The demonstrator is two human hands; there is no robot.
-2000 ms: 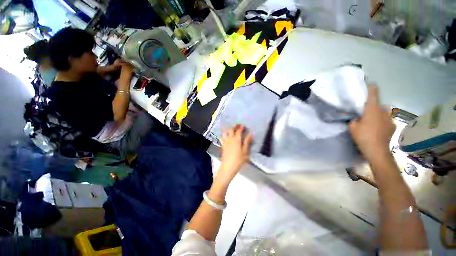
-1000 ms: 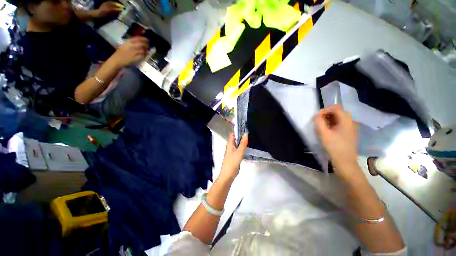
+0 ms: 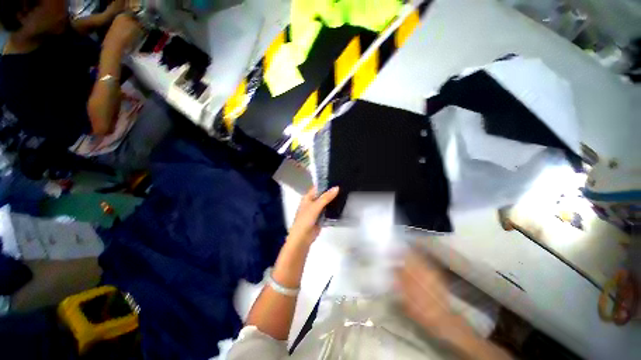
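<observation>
A black fabric panel (image 3: pixel 383 158) with a pale left edge lies in front of me, beside the striped tape. My left hand (image 3: pixel 315 211) holds its lower left edge between thumb and fingers. My right hand (image 3: pixel 416 283) is blurred near my lap, just below the panel. A blurred small white piece (image 3: pixel 369 225) is at its fingertips, overlapping the panel's lower edge; whether the hand grips it is unclear. Further right, a black piece (image 3: pixel 509 112) with pale backing (image 3: pixel 545 91) lies folded towards the sewing machine (image 3: pixel 615 179).
Neon yellow-green pieces (image 3: pixel 302 46) lie on the hazard-taped board (image 3: pixel 270 116). Navy fabric (image 3: pixel 197 246) hangs at left. Scissors (image 3: pixel 618 297) lie at the right edge. Another person's arm (image 3: pixel 109 84) is at upper left. A yellow container (image 3: pixel 98 320) stands at lower left.
The panel now lies flatter, its black face showing more widely. My right hand has moved down and left from the panel towards my lap. The white piece has appeared. My left hand still holds the edge.
</observation>
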